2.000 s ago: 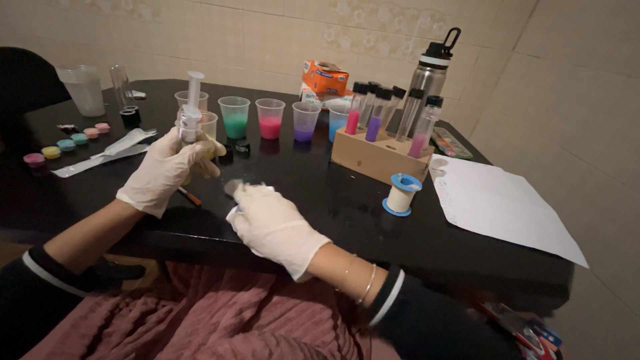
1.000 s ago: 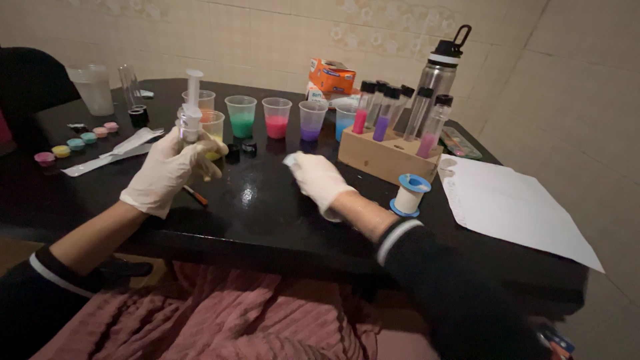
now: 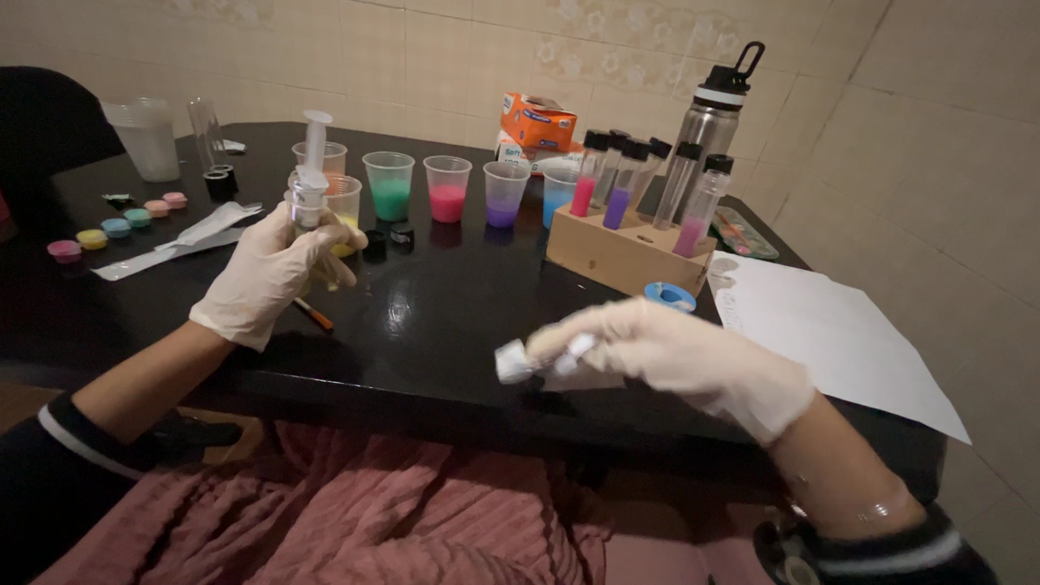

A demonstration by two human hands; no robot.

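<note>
In a pale glove, my left hand (image 3: 272,264) is closed around a clear plastic syringe (image 3: 312,166), held upright at the left of the black table (image 3: 439,317). A cup of yellow liquid (image 3: 345,203) stands just behind its fingers. My right hand (image 3: 674,357), gloved too and slightly blurred, grips a crumpled white tissue (image 3: 513,361) low over the table near its front edge. Beyond that hand is a blue-rimmed spool (image 3: 670,296), partly hidden by it. Two black caps (image 3: 401,236) lie to the right of my left hand.
Cups with green (image 3: 390,191), pink, purple and blue liquid stand in a row. A wooden rack (image 3: 626,248) holds several capped tubes. White paper (image 3: 837,333) lies at the right, a steel bottle (image 3: 707,126) behind. Small paint pots (image 3: 115,228) and white wrappers (image 3: 175,244) lie left.
My right hand has swept the tissue across the table, first away to the right, then back nearer the front edge, in front of the spool. My left hand keeps holding the syringe.
</note>
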